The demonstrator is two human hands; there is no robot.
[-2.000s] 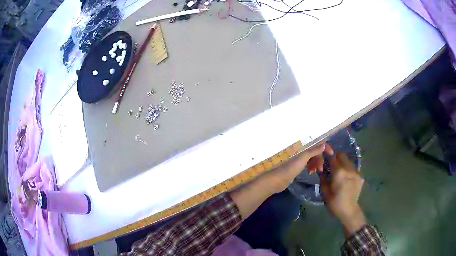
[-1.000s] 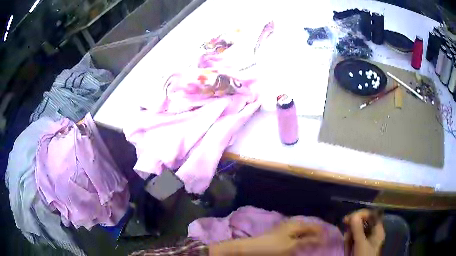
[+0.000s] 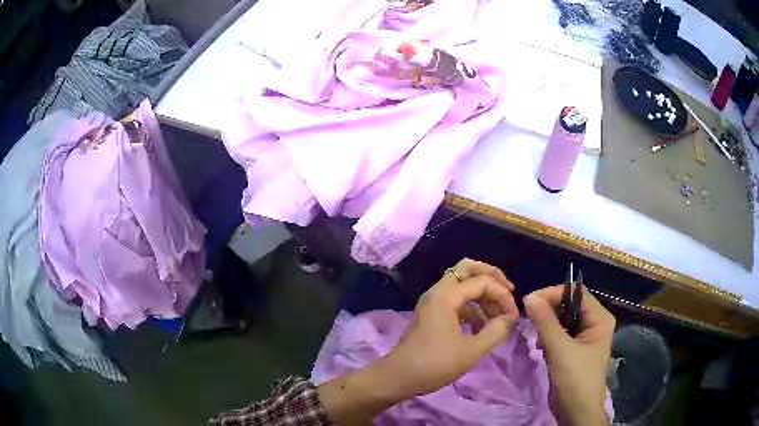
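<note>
A pink garment point(image 3: 416, 403) lies bundled on my lap below the table edge, partly hidden by both hands. My left hand point(image 3: 453, 329) is over it, a ring on one finger, thumb and fingertips nearly together; whether they pinch a needle or thread is too small to tell. My right hand point(image 3: 574, 345) is just to the right, with thumb and fingers around small dark snips point(image 3: 572, 306), blades pointing up. The right thumb and the left fingertips are close, with a small gap between them.
Another pink embroidered garment point(image 3: 349, 141) hangs over the table edge. A pink thread spool point(image 3: 561, 156) stands near the edge. A mat point(image 3: 645, 187) bears a black dish point(image 3: 628, 93) with white pieces. Pink clothes point(image 3: 116, 233) are piled at left. A clear tub point(image 3: 645, 374) is at lower right.
The view has swung left from the mat to the garments. My hands have come from over the tub to above the lap garment, and the snips now show clearly in my right hand.
</note>
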